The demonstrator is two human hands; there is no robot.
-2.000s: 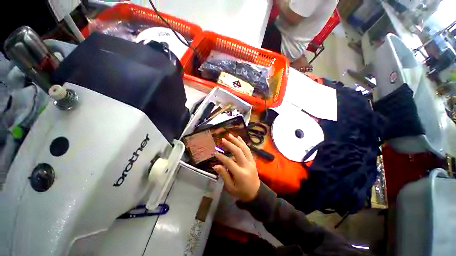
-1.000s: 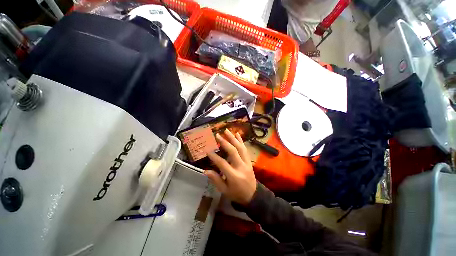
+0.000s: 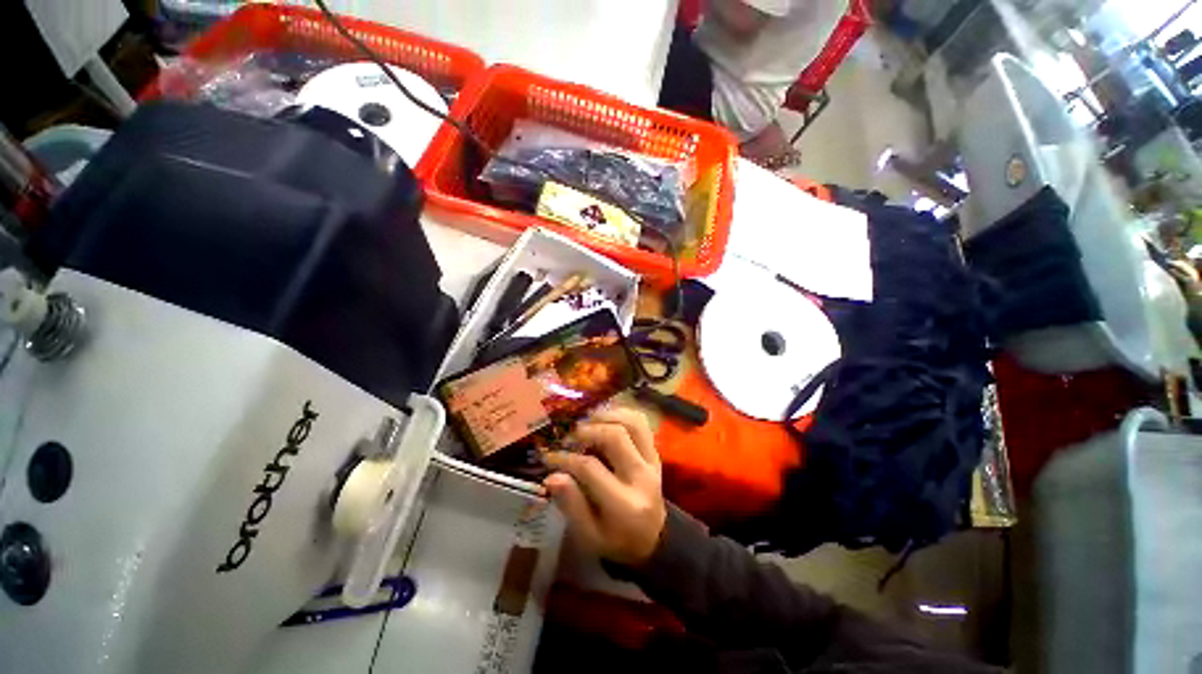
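Observation:
A smartphone (image 3: 534, 385) with a lit screen leans across a narrow white accessory tray (image 3: 490, 477) at the end of the sewing machine bed. My right hand (image 3: 609, 485) is at the phone's lower edge, back of the hand up, fingers bent and a little apart. The fingertips are close to the phone and the tray's rim; whether they touch is unclear. The hand does not grip the phone. The white "brother" machine (image 3: 198, 461) fills the left, with blue thread snips (image 3: 349, 600) on its bed. My left hand is out of the picture.
Orange-red baskets (image 3: 448, 165) with bagged parts stand behind the tray. Black scissors (image 3: 655, 349) and a white disc roll (image 3: 751, 375) lie on orange cloth (image 3: 725, 461). Dark navy strips (image 3: 896, 435) are heaped to the right. Pale tubs (image 3: 1114, 527) stand far right. A person's arm shows at the top.
My right hand has drawn back from the phone's screen to its lower edge, with the fingers more bent. More of the screen shows. The camera view has shifted slightly.

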